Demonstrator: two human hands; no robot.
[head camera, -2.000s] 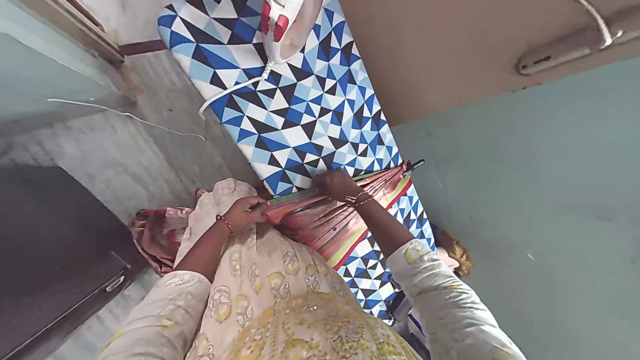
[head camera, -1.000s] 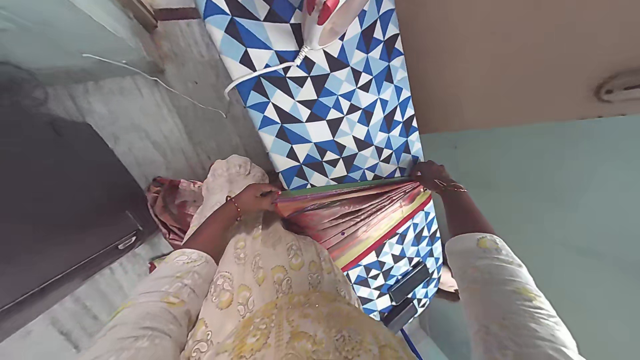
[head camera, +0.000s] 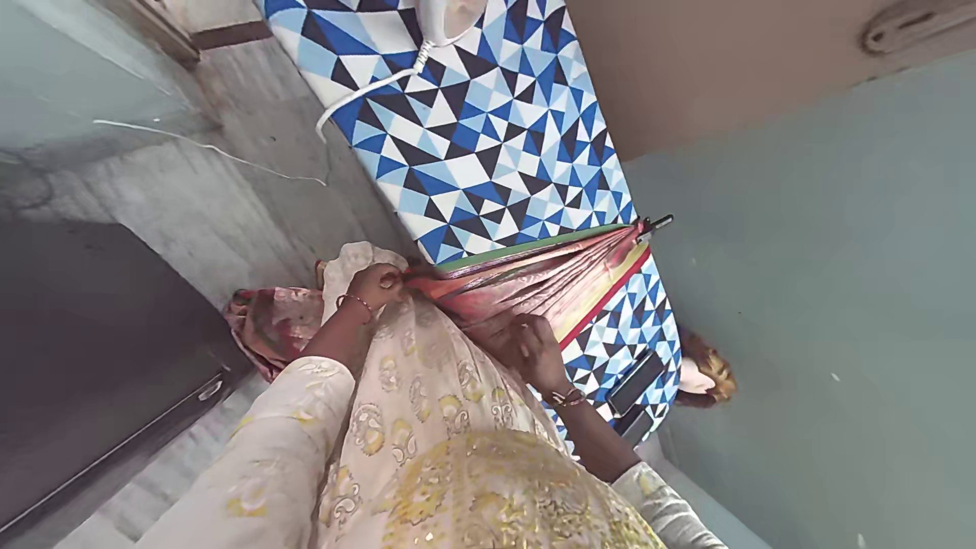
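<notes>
A pleated pink and orange cloth (head camera: 534, 290) with green, yellow and red borders lies across an ironing board (head camera: 488, 130) covered in blue, black and white triangles. A dark clip (head camera: 654, 225) holds its gathered end at the board's right edge. My left hand (head camera: 377, 286) is closed on the other end of the cloth, near my body. My right hand (head camera: 537, 351) is bent over the cloth's lower part by the red border; its fingers are curled, and whether they grip the cloth is unclear.
A white iron (head camera: 446, 19) stands at the board's top, its cord (head camera: 358, 93) running off the left edge. Two dark flat objects, one a dark rectangular slab (head camera: 637, 381), lie at the lower right. More patterned cloth (head camera: 278, 328) hangs left, near a dark cabinet (head camera: 99, 358).
My right hand has moved from the gathered end at the board's right edge back toward my body. The clip, hidden there one second ago, shows again. My left hand stays at the near end.
</notes>
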